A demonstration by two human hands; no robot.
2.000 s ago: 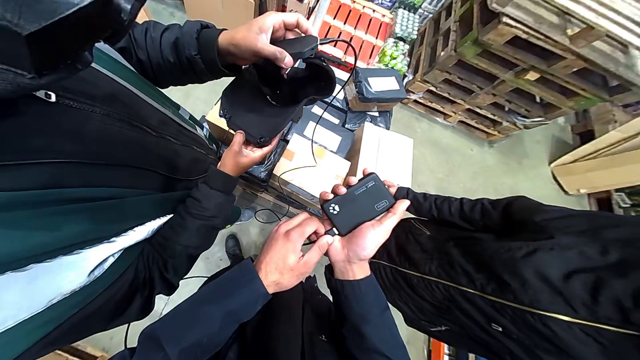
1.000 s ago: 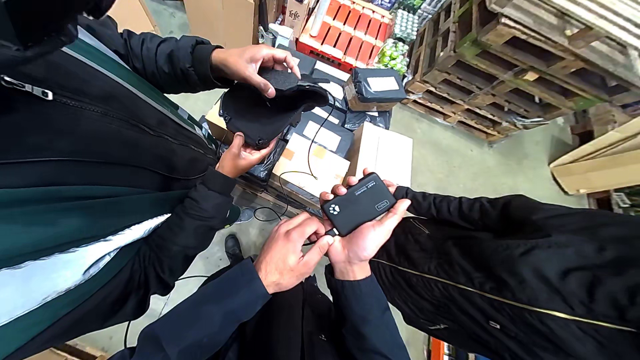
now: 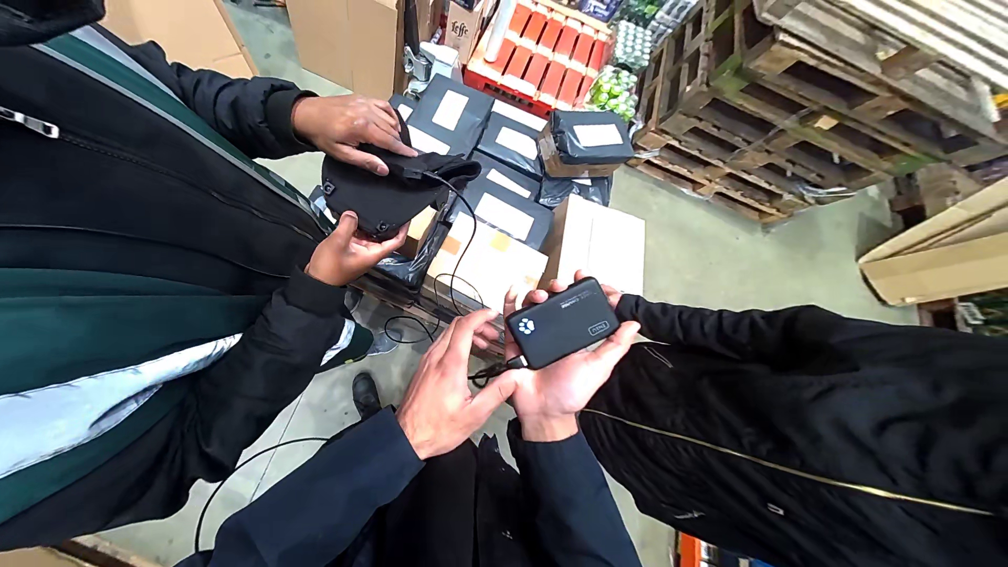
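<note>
My right hand (image 3: 555, 386) lies palm up under a black power bank (image 3: 563, 323) with a white paw mark, its fingers curled round the far edge. A cable plug (image 3: 516, 362) sits at the power bank's near left corner. Beside it, my left hand (image 3: 453, 386) is spread, fingers apart, its thumb close to the plug; nothing is seen in its grasp. To the upper left, a co-worker's two hands hold a black cap (image 3: 378, 193) with a black cable (image 3: 472, 216) running from it. Fingers of another person partly show behind the power bank.
Black-wrapped parcels (image 3: 504, 197) and cardboard boxes (image 3: 602, 236) are stacked ahead. Behind them stands a red crate (image 3: 539, 59). Wooden pallets (image 3: 795, 102) rise at the upper right. People in dark jackets stand close on both sides. A cable (image 3: 264, 450) hangs at the lower left.
My left hand's fingers have spread away from the plug. The co-worker's upper hand now lies on the cap; two seconds ago it held a small dark object above it.
</note>
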